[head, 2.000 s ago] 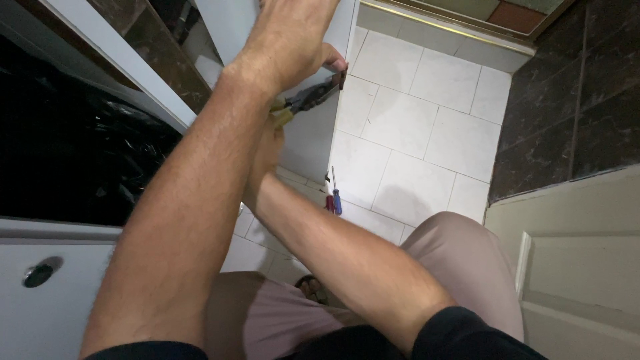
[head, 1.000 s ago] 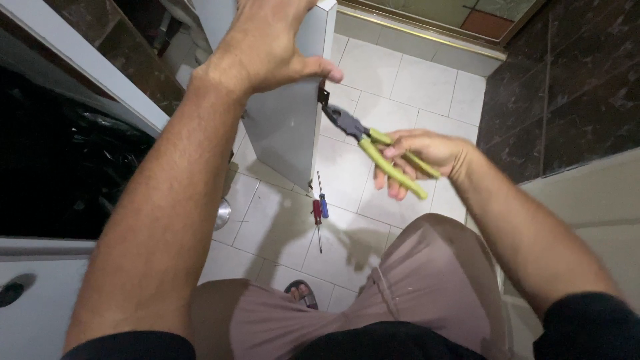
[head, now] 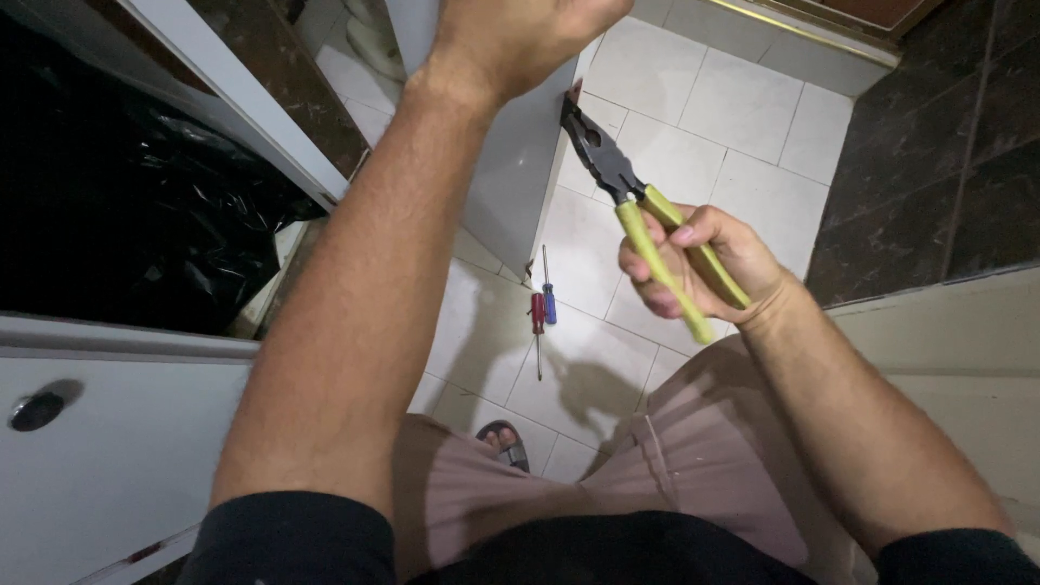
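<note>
My right hand [head: 707, 260] grips the yellow handles of a pair of combination pliers [head: 605, 158]. The dark jaws meet a small metal piece [head: 574, 91] at the edge of a light grey cabinet door [head: 516, 175]; whether they clamp it cannot be told. My left hand [head: 528, 36] is at the upper part of that door, its fingers partly cut off by the frame's top, so its hold is unclear. On the floor tiles below the door lie a blue-handled screwdriver [head: 550, 302] and a red-handled screwdriver [head: 537, 314], side by side and pointing opposite ways.
A cabinet with a black plastic bag [head: 146, 203] inside stands at the left. Below it is a white front with a round knob [head: 37, 412]. A cream panelled door [head: 967, 390] is at the right, near dark wall tiles [head: 910, 171]. My sandalled foot [head: 504, 445] rests on the floor.
Two seconds ago my arms were crossed at the pliers. My right hand has since moved out to the right of the door edge, still holding the pliers by the handles.
</note>
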